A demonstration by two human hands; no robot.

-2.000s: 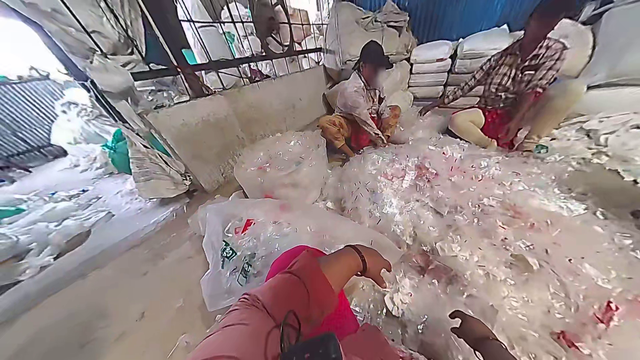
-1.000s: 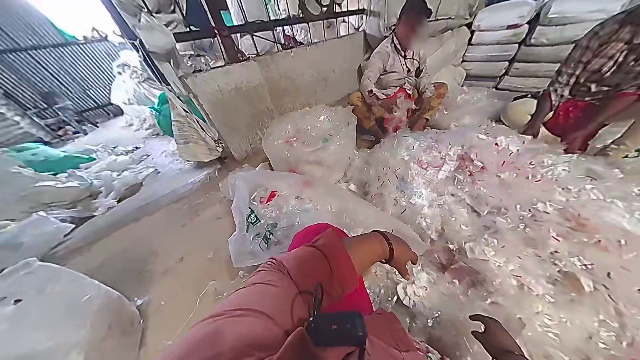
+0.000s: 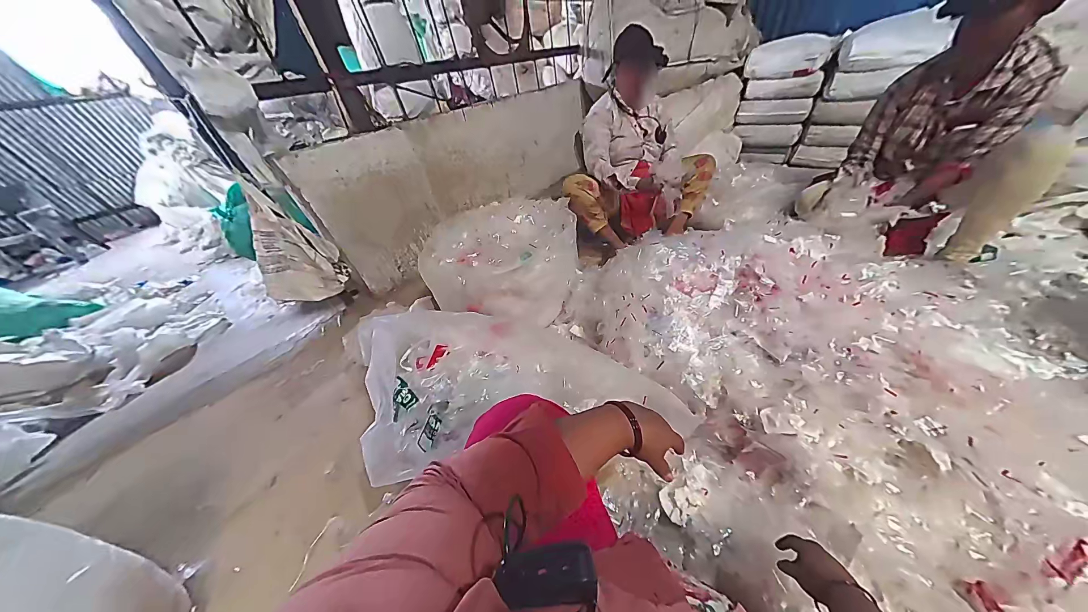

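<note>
My left hand [image 3: 653,438], with a dark bracelet at the wrist, reaches over the near edge of a broad heap of clear plastic film scraps [image 3: 816,357]. Its fingers are bent just above a crumpled whitish scrap [image 3: 687,495]; whether they grip it is unclear. My right hand [image 3: 812,565] is low in the view over the same heap, thumb and fingers apart, with nothing seen in it. Beside my left forearm lies a translucent plastic bag [image 3: 501,374] with green and red marks, holding scraps.
A seated person [image 3: 633,144] works behind the heap, another person [image 3: 960,127] at the right. A filled clear bag [image 3: 501,255] stands by a low wall [image 3: 425,170] topped with metal bars. Stacked white sacks [image 3: 778,102] are at the back. A whitish sack [image 3: 76,569] lies at the lower left.
The view has shifted between frames. The seated person's head, bowed two seconds ago, is now more upright. My hands have stayed low over the near part of the heap.
</note>
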